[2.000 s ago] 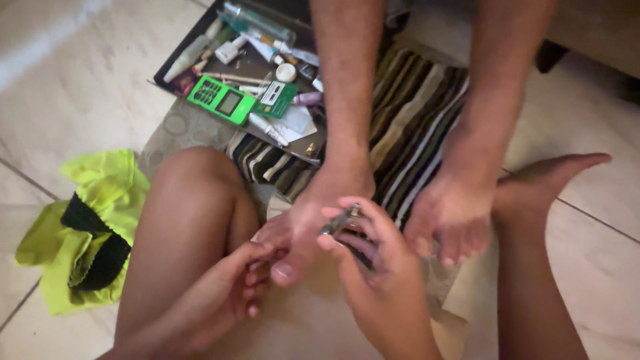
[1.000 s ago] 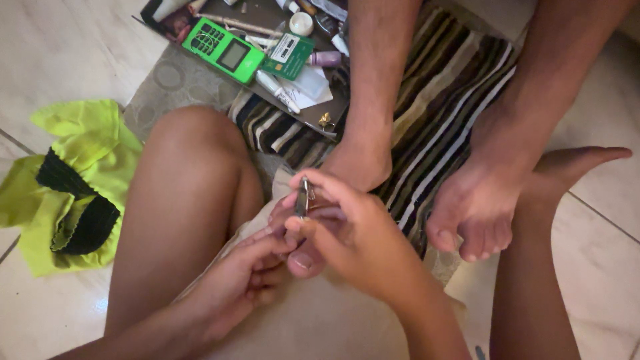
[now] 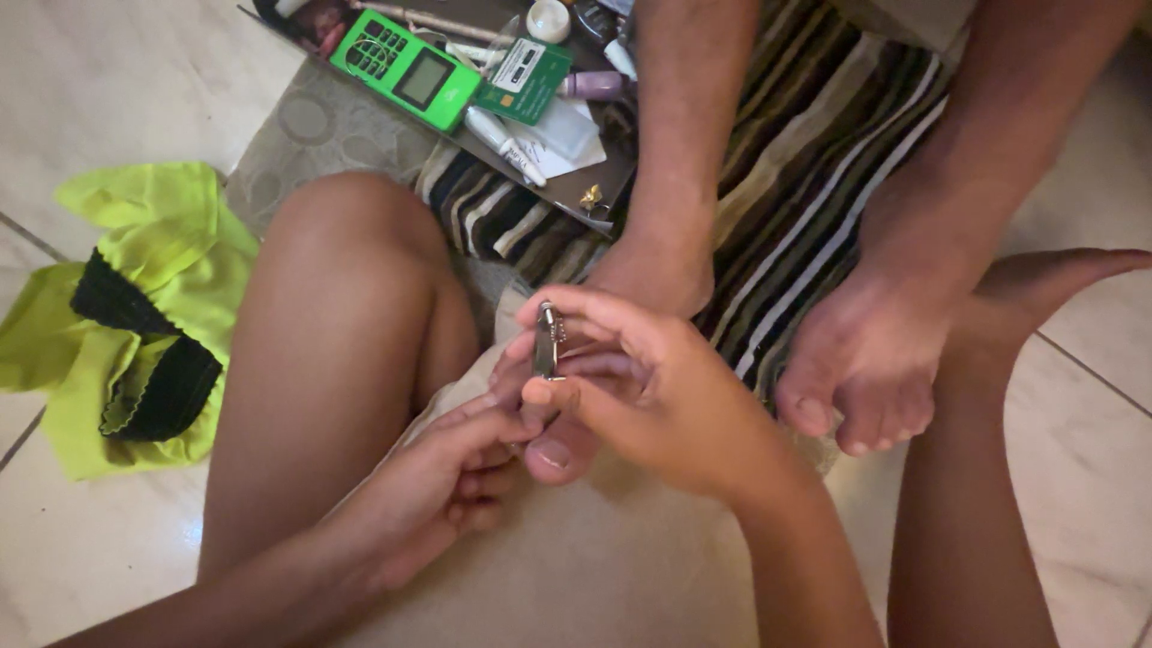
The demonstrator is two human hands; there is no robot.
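Note:
Between the thumb and fingers of my right hand point(image 3: 666, 387) is a metal nail clipper point(image 3: 546, 342), held upright above a person's foot point(image 3: 661, 265). That foot's big toe point(image 3: 553, 454) shows below the clipper, with its nail facing up. My left hand point(image 3: 450, 477) grips the smaller toes of the same foot, its fingertips beside the big toe. My fingers cover most of those toes, and where the clipper's jaws touch is hidden. The person's other foot point(image 3: 864, 360) rests to the right, toes pointing toward me.
A dark tray point(image 3: 576, 193) holds a green phone-like device point(image 3: 405, 72), a green card point(image 3: 525, 81), a white tube point(image 3: 506, 146), a small jar point(image 3: 547, 20) and a gold ornament point(image 3: 590, 197). A striped cloth point(image 3: 774, 180) lies under the feet. Yellow-green and black fabric point(image 3: 148, 315) lies on the tiles.
The clipper has gone from a slanted to an upright hold in my right hand, over the foot's smaller toes. My left hand stays at the toes. The view has moved closer.

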